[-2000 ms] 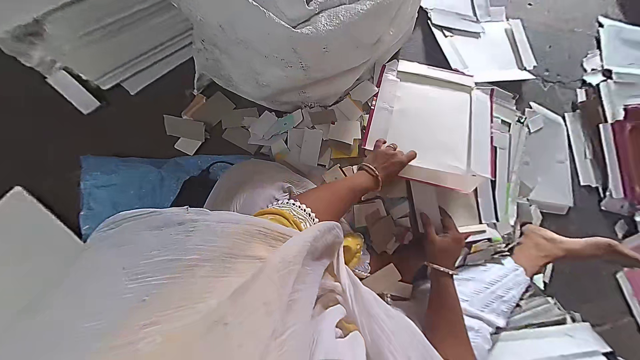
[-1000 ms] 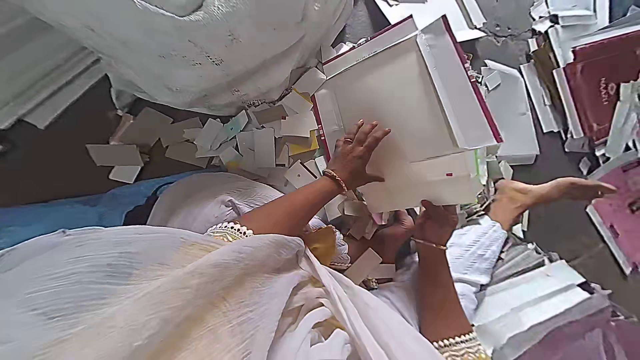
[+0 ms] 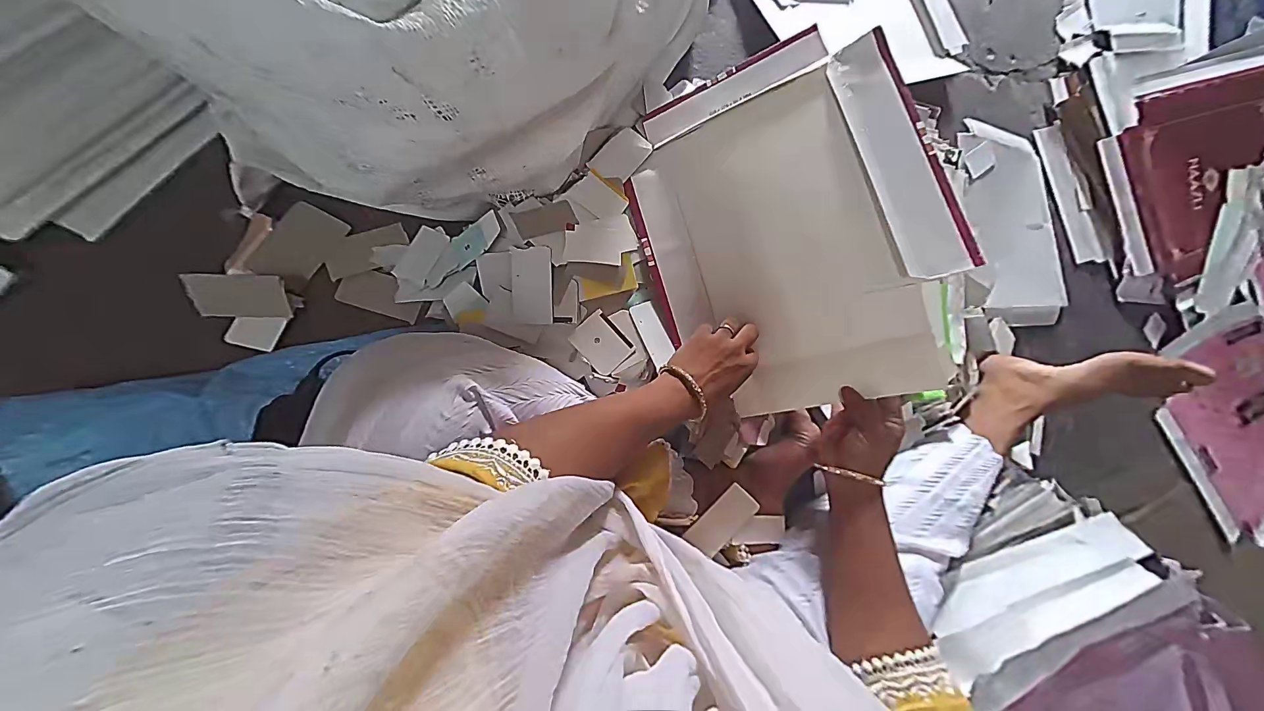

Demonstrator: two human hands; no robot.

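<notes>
An unfolded cardboard box [image 3: 790, 197], pale inside with dark red outer edges, lies tilted in front of me. My left hand [image 3: 716, 360], with a ring and a bangle, is at its lower left corner, the fingers bent on the board. My right hand [image 3: 864, 430] grips the bottom edge of the box near its lower right corner, thumb on top. White side flaps stand up along the top and right edges. Small cut cardboard pieces [image 3: 531, 281] lie heaped to the left of the box.
A large white woven sack [image 3: 415, 109] stands at the upper left. Flattened white cardboard [image 3: 1047, 583] is stacked at the lower right. Dark red printed box boards [image 3: 1195, 168] lie at the far right. A bare foot [image 3: 1047, 390] extends right of the box, and a blue sheet [image 3: 188, 405] lies at left.
The box has been turned and its inside now faces up more fully. My left hand has moved from the middle of the board to its lower left edge. The view has shifted.
</notes>
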